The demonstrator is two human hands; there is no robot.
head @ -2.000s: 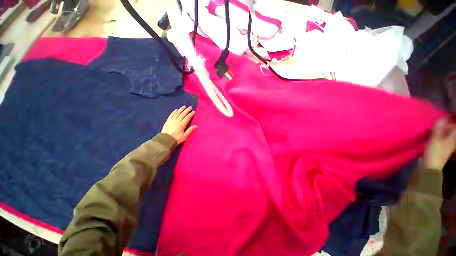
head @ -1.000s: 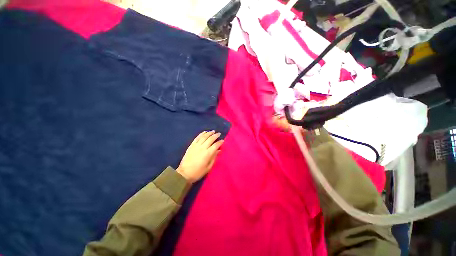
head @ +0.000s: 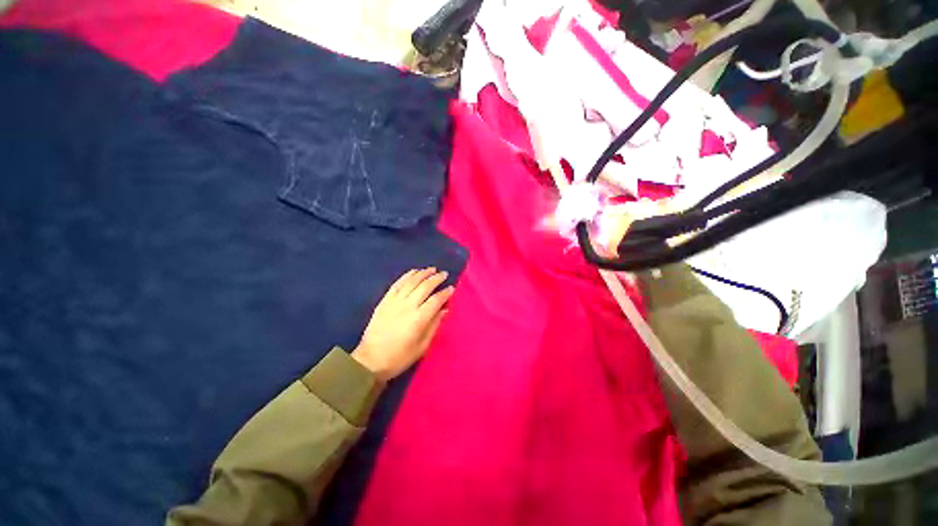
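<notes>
The large dark navy panel (head: 134,298) lies flat over bright pink fabric (head: 483,411), which has folds at the right. A small navy piece with pale stitch or chalk marks (head: 339,134) lies at the panel's top. My left hand (head: 406,324) rests palm down near the panel's right edge, fingers slightly spread, holding nothing. My right hand (head: 617,228) is at the pink fabric's upper right, mostly hidden behind black cords (head: 658,245) and blurred; its grip does not show.
White-and-pink scraps (head: 617,103) lie in a pile on the far side. A white plastic bag (head: 838,252) is at the right. A pale hose (head: 710,426) curves across my right sleeve. A dark cylindrical object (head: 444,26) is at the far edge.
My right hand has moved from the far right, where it lifted the pink fabric, inward to the cords. The view has shifted closer. My left hand stays on the panel's edge.
</notes>
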